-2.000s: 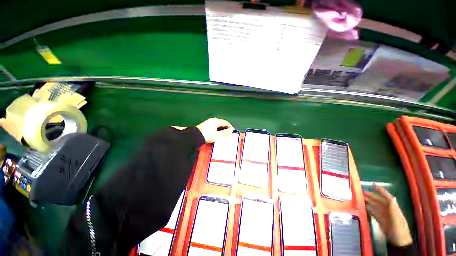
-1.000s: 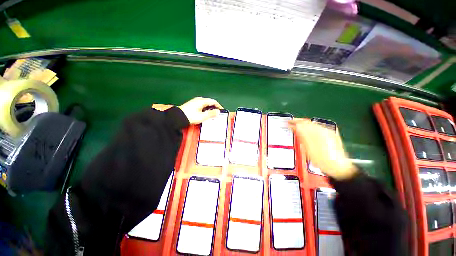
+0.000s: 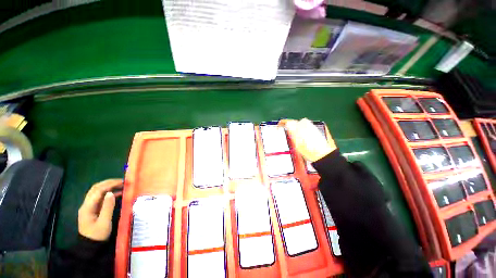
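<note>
An orange-red phone tray [image 3: 180, 133] lies flat before me, its upper-left pocket bare. Several lit smartphones fill other pockets. The two upper phones [image 3: 208, 157] nearest that pocket show plain white screens. Others, such as the phone at lower left [image 3: 149, 231], show text with a red band. My right hand [image 3: 309, 140] reaches over the top right of the tray, fingertips at the top edge of a red-banded phone [image 3: 276, 147]; whether it grips is unclear. My left hand [image 3: 98, 208] is beside the tray's left edge, fingers curled loosely, holding nothing.
Stacked full trays [image 3: 389, 157] with dark phones stand at the right. A dark grey tape dispenser [image 3: 27, 201] and a tape roll [image 3: 16, 145] are at the far left. White printed sheets [image 3: 228, 40] hang at the back. Black trays [image 3: 466, 92] are at the far right.
My left hand has left the tray's top edge and come down to its left side. My right hand has moved onto the upper right phones. Two upper screens lost their red bands. The view has shifted right.
</note>
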